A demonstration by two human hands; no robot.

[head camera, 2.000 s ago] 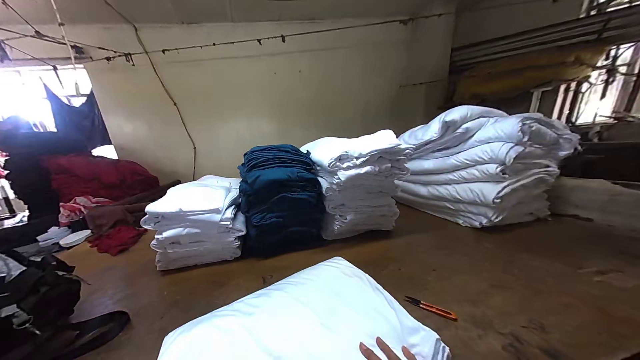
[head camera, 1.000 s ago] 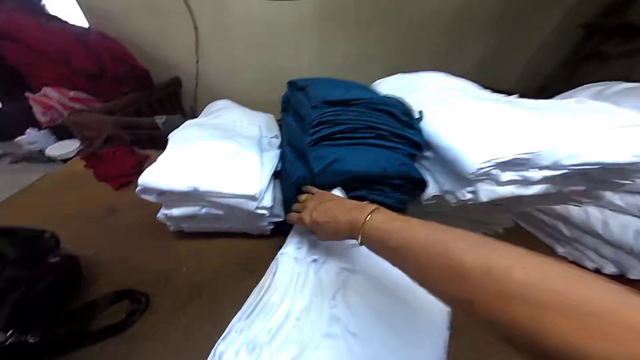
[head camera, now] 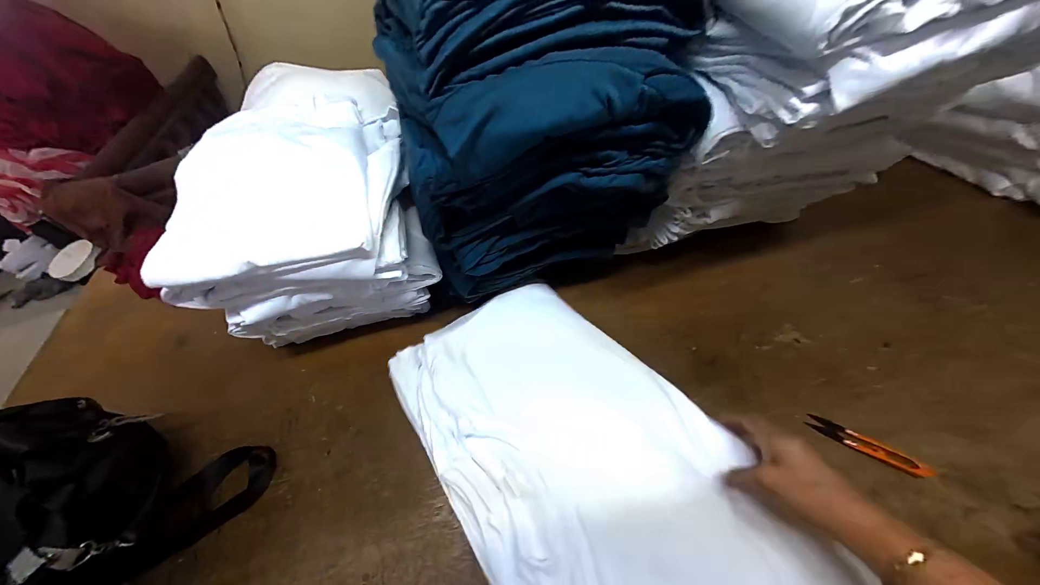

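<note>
A folded stack of white cloth (head camera: 569,422) lies on the brown table, running from the middle down past the lower edge of view. My right hand (head camera: 780,471), blurred and with a gold-coloured bracelet at the wrist, is at the right edge of this stack; its fingers touch the cloth, and whether they grip it is unclear. My left hand is out of view. Orange thread snips (head camera: 873,447) lie on the table to the right of my right hand.
Behind stand a pile of folded white cloth (head camera: 276,195), a taller dark blue pile (head camera: 552,138) and more white piles (head camera: 780,171). A black bag (head camera: 73,479) with a strap lies at the lower left. Red fabric (head camera: 73,81) is heaped at the far left.
My right hand has moved from the far end of the white stack, beside the blue pile, back to the stack's right edge. The view has shifted considerably.
</note>
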